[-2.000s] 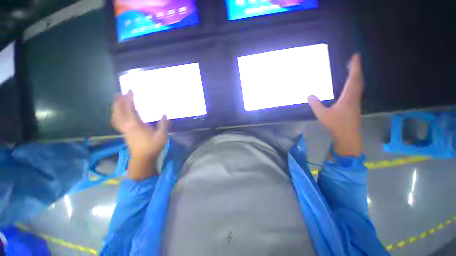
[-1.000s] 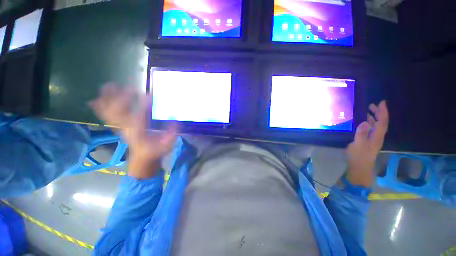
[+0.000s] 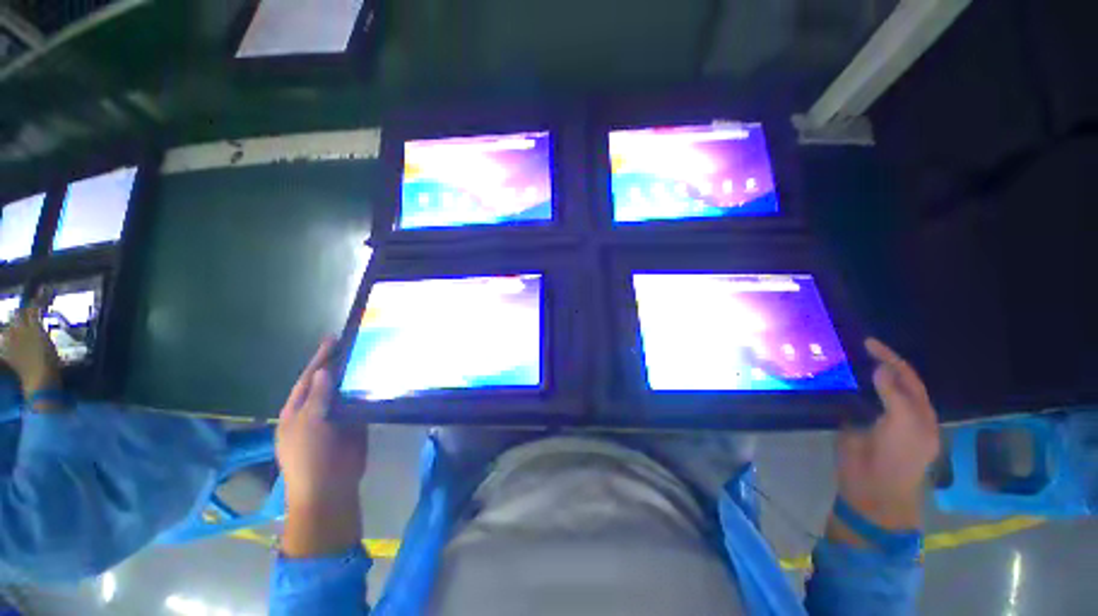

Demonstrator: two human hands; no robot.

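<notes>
A black foam tray (image 3: 586, 325) lies in front of me with tablets in two rows of two. The back left tablet (image 3: 476, 181) and back right tablet (image 3: 692, 172) show a colourful home screen. The front left tablet (image 3: 446, 335) is mostly glaring white; the front right tablet (image 3: 741, 333) is white with blue-purple at its right. My left hand (image 3: 319, 439) grips the tray's front left corner. My right hand (image 3: 889, 439) grips its front right corner, a blue band at the wrist. The fingers under the tray are hidden.
The tray is on a green bench (image 3: 241, 277). A neighbour's hand (image 3: 30, 349) touches a tablet in another tray at left. A lit tablet (image 3: 301, 27) lies at the back. A pale frame post (image 3: 885, 66) stands back right, beside a black mass (image 3: 1023, 241). A blue stool (image 3: 1005, 463) is at right.
My hands have gone from beside the front screens to the tray's front corners and closed on them. The front screens have changed from plain white to partly coloured. The view now takes in more bench.
</notes>
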